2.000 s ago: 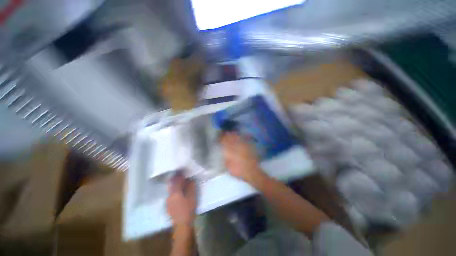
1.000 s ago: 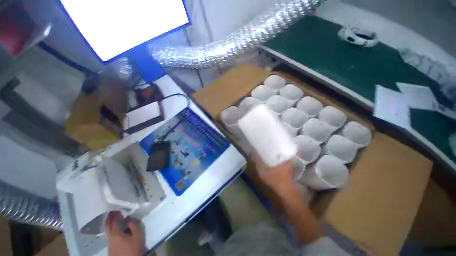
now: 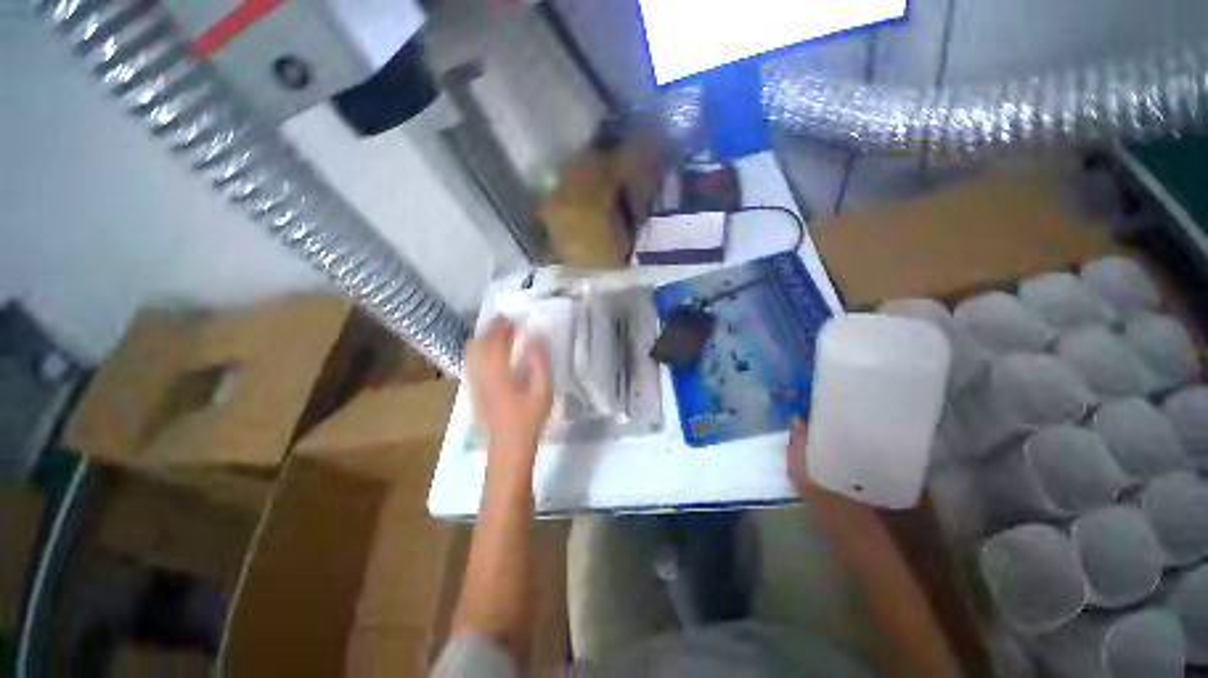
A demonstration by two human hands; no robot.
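My right hand [image 3: 809, 466] holds a white plastic housing [image 3: 877, 408] upright at the right edge of the table, its fingers mostly hidden behind the housing. My left hand [image 3: 511, 383] is on another white housing [image 3: 546, 331] at the fixture [image 3: 603, 351] on the table's left part; its fingers are bent over the near end. The fixture and this housing are blurred, so where one ends and the other begins is hard to tell.
A blue mouse pad [image 3: 755, 351] with a black block [image 3: 682, 337] lies right of the fixture. The supply carton with rows of white housings [image 3: 1076, 464] is at right. An open brown carton [image 3: 311, 556] is at lower left. A silver hose [image 3: 285, 199] runs down at left.
The view has swung left. My right hand has brought the housing from above the supply carton to the table's right edge. My left hand has moved farther up onto the housing at the fixture.
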